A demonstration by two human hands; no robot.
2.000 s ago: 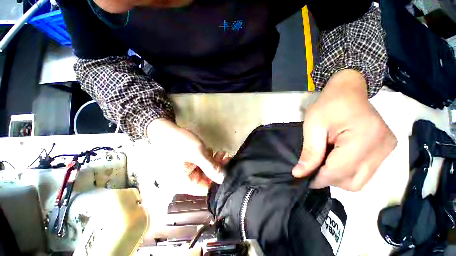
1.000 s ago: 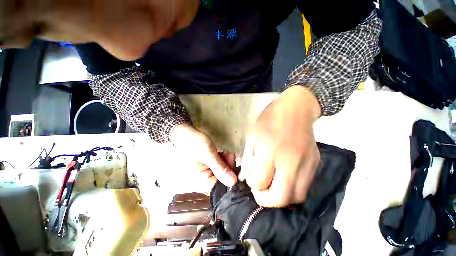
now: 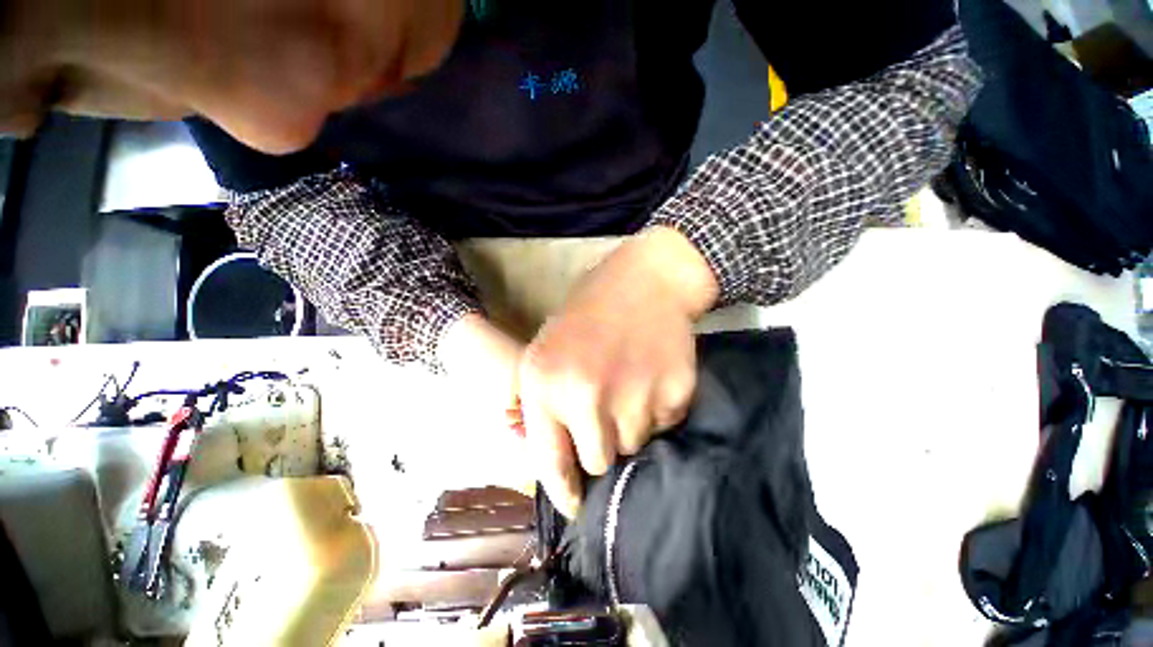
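Note:
A black part-sewn bag body (image 3: 721,506) lies at lower centre, with its near end at the dark presser foot area (image 3: 569,626). A pale curved zip (image 3: 613,531) runs down it, and a white lettered label (image 3: 826,588) shows at its right edge. My left hand (image 3: 613,367), coming from picture right, bends over the cloth's upper left edge with its fingers pressed together on it. My right hand (image 3: 487,367), coming from picture left, is largely hidden behind my left hand, so its grip is not visible.
The cream machine head (image 3: 278,556) is at lower left, with red-and-dark slim tools (image 3: 164,480) on the casing. Brownish bed plates (image 3: 474,550) lie left of the needle area. Black strap-like pieces (image 3: 1068,556) lie far right, and stacked black panels (image 3: 1049,139) upper right.
My left hand has moved from the cloth's right part to its left edge, over my right hand. The bag body has shifted and lies flatter, with its white label showing again after being mostly hidden.

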